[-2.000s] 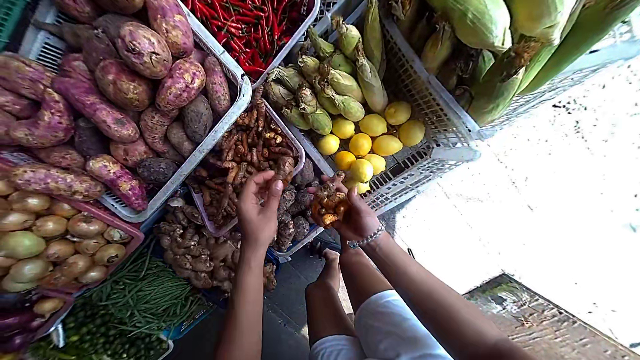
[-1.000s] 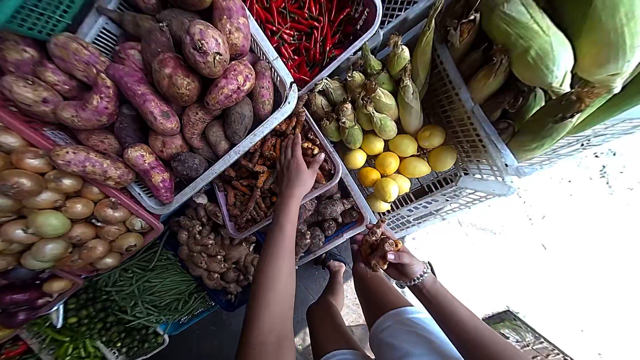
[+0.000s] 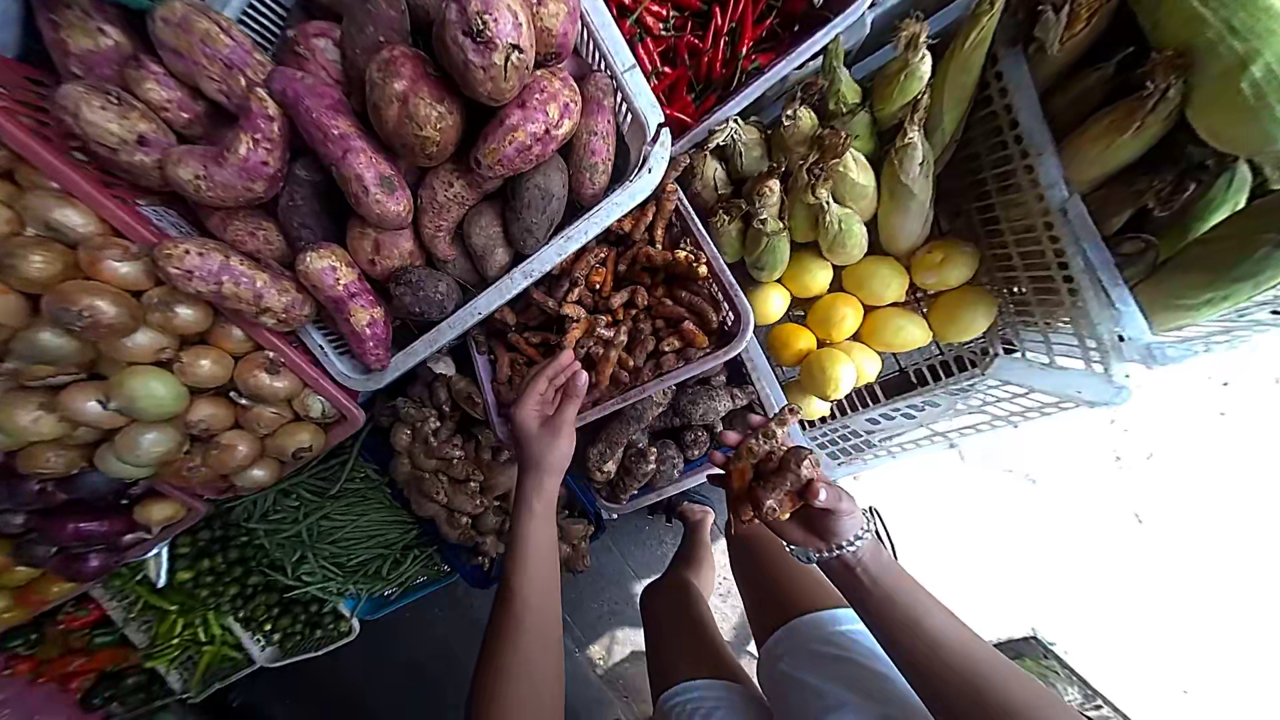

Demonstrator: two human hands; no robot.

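Note:
Several turmeric roots (image 3: 770, 470) rest in my right hand (image 3: 825, 510), whose wrist wears a bracelet. My left hand (image 3: 548, 410) is at the near left edge of a pale plastic basket of turmeric (image 3: 625, 320), fingertips by the roots; whether it pinches a small piece is hard to tell. Below that basket lies a tray of dark, rough tubers (image 3: 680, 430), and to its left a heap of ginger (image 3: 445, 460). Yellow lemons (image 3: 835, 318) sit in a crate just beyond my right hand.
Purple sweet potatoes (image 3: 420, 110) fill a grey crate, with onions (image 3: 150, 390) left of it. Red chillies (image 3: 700, 50), small husked corn ears (image 3: 800, 180) and larger corn (image 3: 1200, 240) lie beyond. Green beans (image 3: 330, 525) and small green fruits (image 3: 255, 590) are lower left.
My left hand, palm down over the turmeric basket a second ago, has drawn back to its near edge with the palm turned up. My right hand still holds turmeric.

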